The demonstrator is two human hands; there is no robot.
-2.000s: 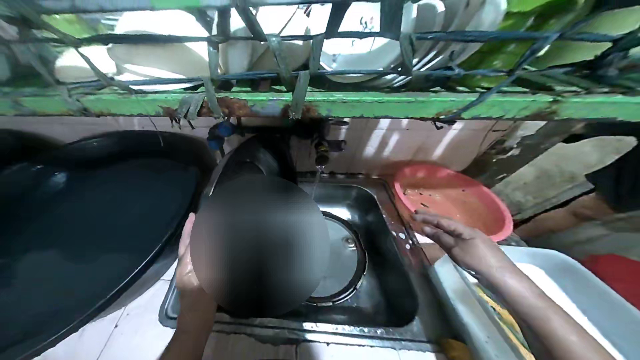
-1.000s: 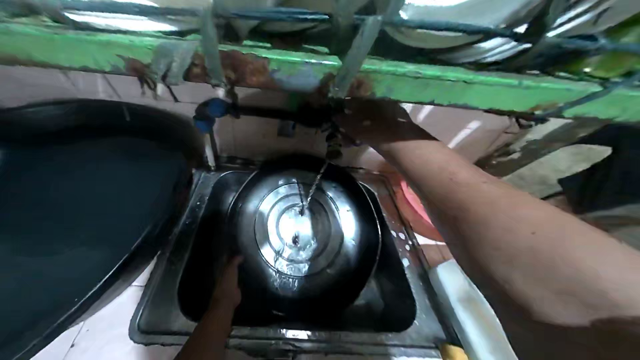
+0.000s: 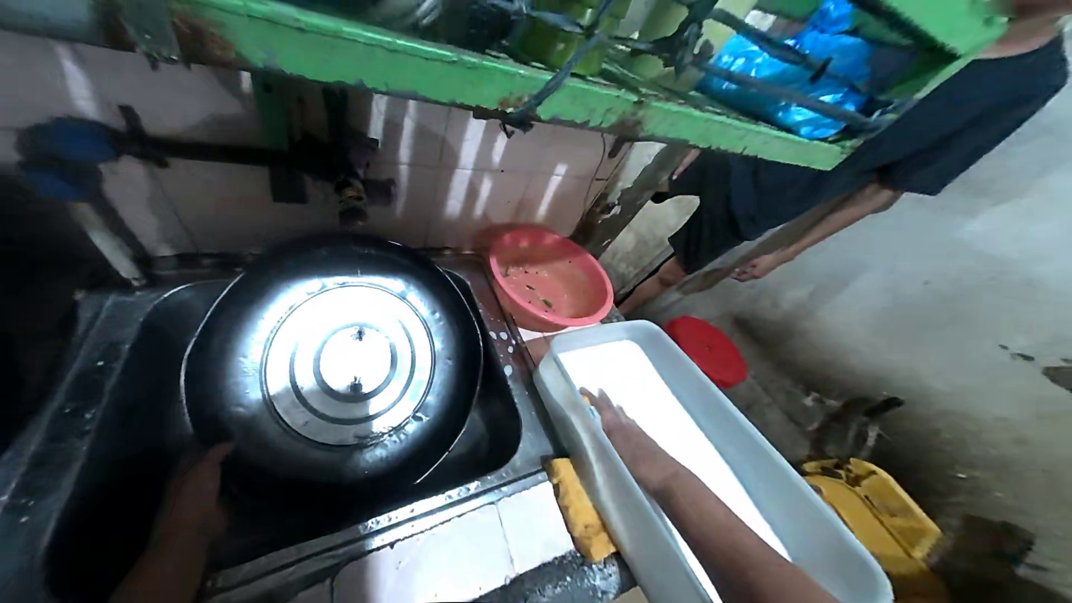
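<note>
A round dark metal pan or lid (image 3: 251, 419) with a shiny ringed centre lies tilted in the steel sink (image 3: 502, 427). My left hand (image 3: 197, 494) grips its lower left rim; the fingertips are in shadow. My right hand (image 3: 615, 423) is over the near long side of a white plastic tub (image 3: 754, 427), with a small orange and pale item at its fingertips, mostly hidden. The tap (image 3: 352, 199) is on the wall behind the pan, and no stream of water shows under it.
A pink plastic basin (image 3: 557, 280) with food scraps stands right of the sink. A yellow sponge (image 3: 579, 511) lies by the tub. Overhead runs a green rack (image 3: 502, 84) holding a blue plastic bag (image 3: 787, 75). Another person (image 3: 770, 188) stands beyond it. A red lid (image 3: 708, 350) is lower down.
My right hand has moved from the tap to the white tub at the right. The water stream seen earlier no longer shows. The view has swung right.
</note>
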